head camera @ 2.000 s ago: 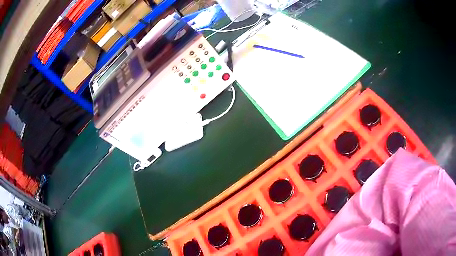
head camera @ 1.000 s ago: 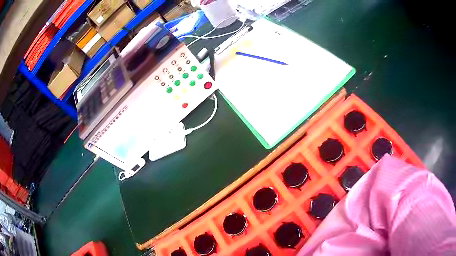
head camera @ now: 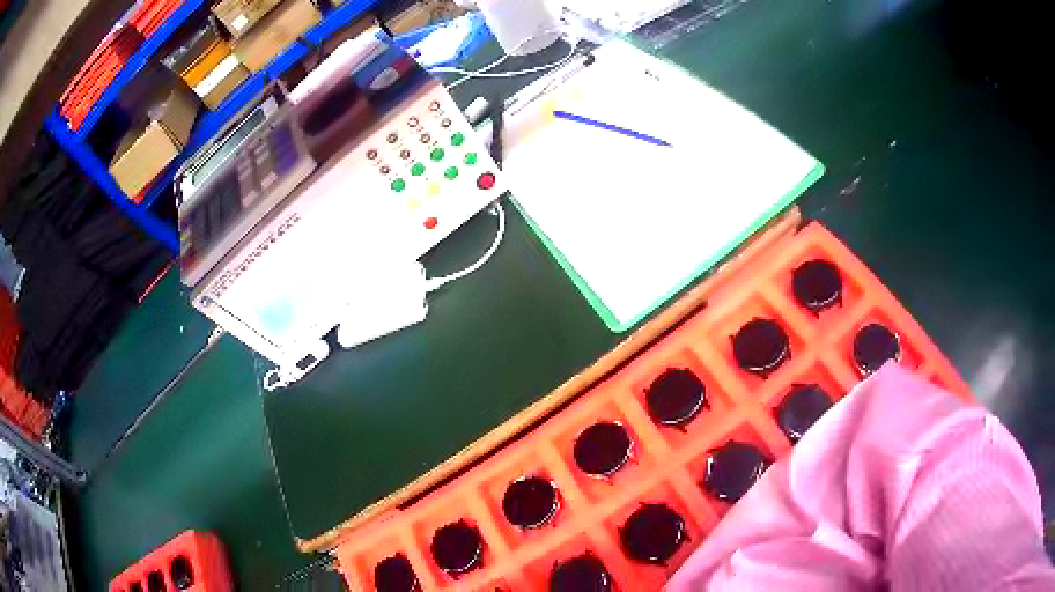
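A red-orange foam tray (head camera: pixel 716 426) lies at the lower right with a black round watch body (head camera: pixel 604 448) in each visible pocket. A pink striped sleeve (head camera: pixel 891 491) lies over the tray's right part and hides some pockets. The hand of this sleeve is outside the picture, and I cannot tell which arm it is. Neither my left hand nor my right hand shows.
Behind the tray lies a dark green board (head camera: pixel 463 382) with a wooden edge. A pale tester (head camera: pixel 336 220) with coloured buttons, a white block (head camera: pixel 388 312) and a clipboard (head camera: pixel 671 185) with a blue pen (head camera: pixel 611 127) stand beyond. Another red tray (head camera: pixel 197 561) is lower left.
The whole view has shifted, so the tray, tester and clipboard sit further left than two seconds ago. The sleeve stays over the tray's right part.
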